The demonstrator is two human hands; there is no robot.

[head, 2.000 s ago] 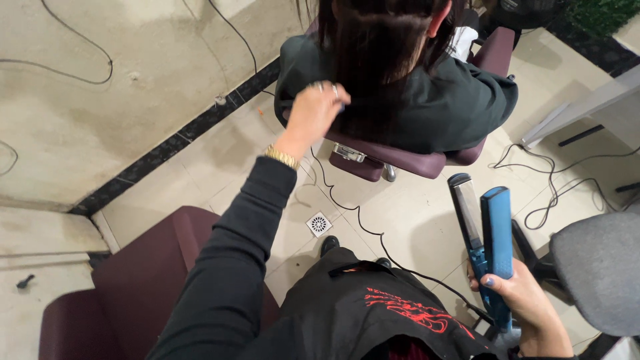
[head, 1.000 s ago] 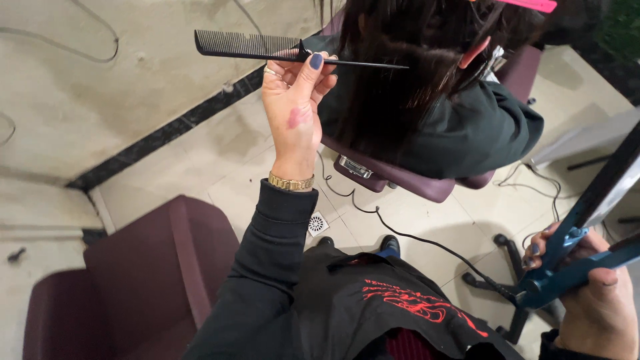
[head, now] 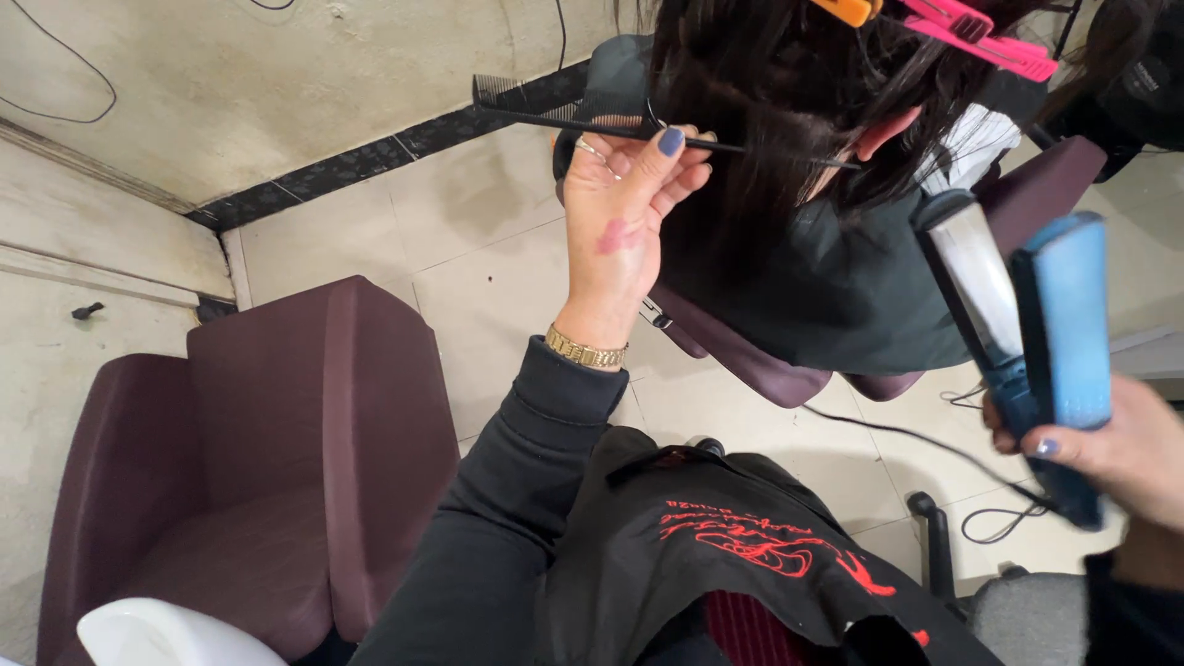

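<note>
A black rat-tail comb [head: 573, 116] is held between the thumb and fingers of my left hand [head: 624, 213], its teeth to the left and its thin tail lying across the dark hair [head: 740, 102] of a seated person in a dark cape [head: 814, 287]. Pink clips [head: 985, 39] and an orange clip [head: 846, 9] sit in the hair at the top. On the right, my right hand [head: 1091, 444] grips a blue hair straightener [head: 1068, 324] near its hinge, the plates apart and pointing up, close to the cape. The plates hold no hair.
A maroon armchair [head: 259, 444] stands at the lower left, with a white rounded object [head: 166, 634] before it. The person's maroon salon chair [head: 740, 356] is ahead. The straightener's black cord [head: 925, 439] hangs above the tiled floor. A grey stool seat [head: 1027, 620] is at the lower right.
Two seconds ago my left hand was at the hair with no comb visible; one second ago it held the comb. The straightener has swung back upright from the right edge since one second ago.
</note>
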